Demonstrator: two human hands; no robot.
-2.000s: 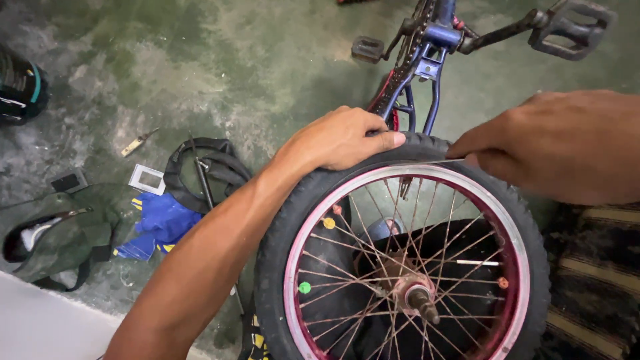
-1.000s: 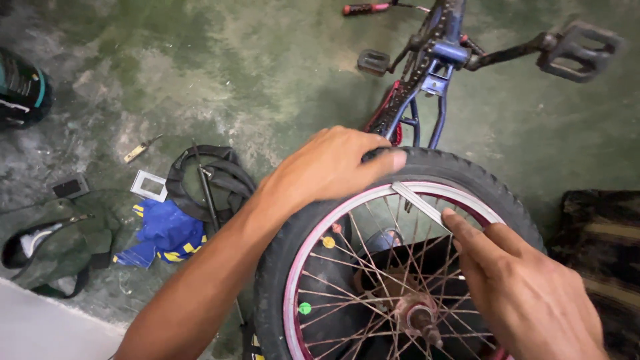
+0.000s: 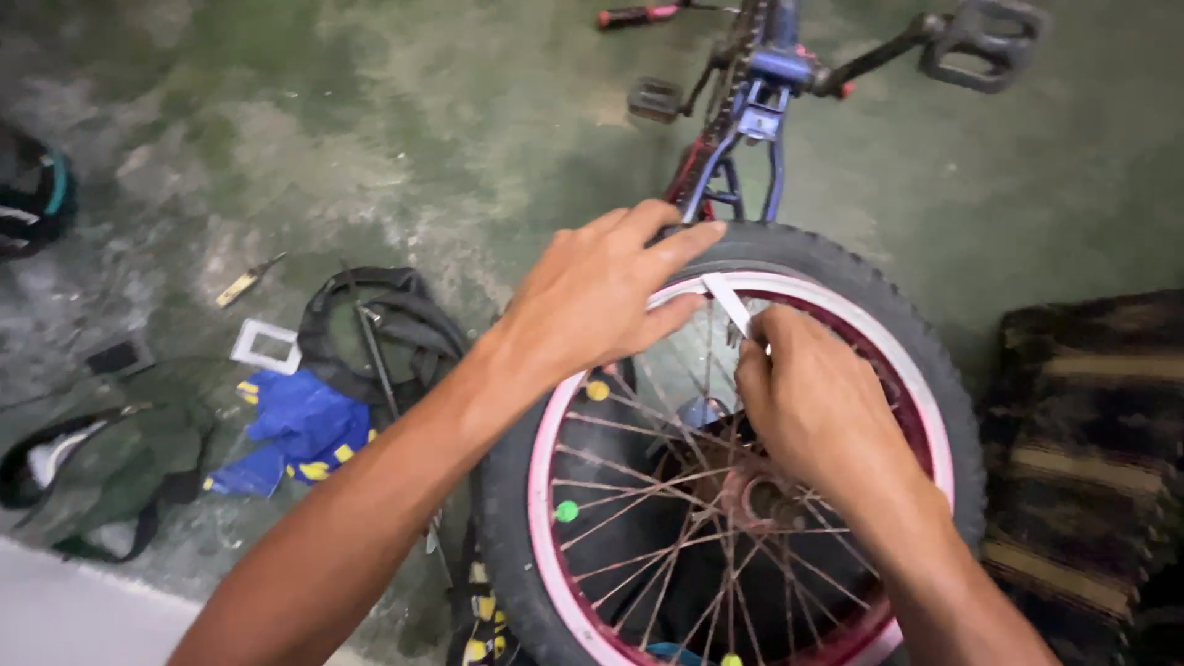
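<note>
A bicycle wheel with a pink rim [image 3: 548, 462] and a black knobbly tyre [image 3: 934, 361] lies below the blue bicycle frame [image 3: 777, 69]. My left hand [image 3: 601, 287] rests over the tyre and rim at the wheel's upper left, fingers apart, holding nothing that shows. My right hand [image 3: 805, 398] is closed on a flat metal lever [image 3: 727, 301], whose far tip meets the rim's upper edge beside my left fingers. Rusty spokes and the hub [image 3: 763, 499] show beneath my right hand. Whether the lever's tip is under the tyre's edge, I cannot tell.
On the floor at left are a small screwdriver [image 3: 248, 282], a white frame-shaped piece [image 3: 266, 347], a black inner tube [image 3: 319, 305], blue and yellow cloth [image 3: 305, 421] and a dark green bag [image 3: 157, 462]. A striped mat [image 3: 1091, 453] lies at right, a pedal [image 3: 985, 46] at upper right.
My right hand was above the rim at right two seconds ago, then lower right; it is now closer to my left hand. The lever stands at a steeper angle than one second ago.
</note>
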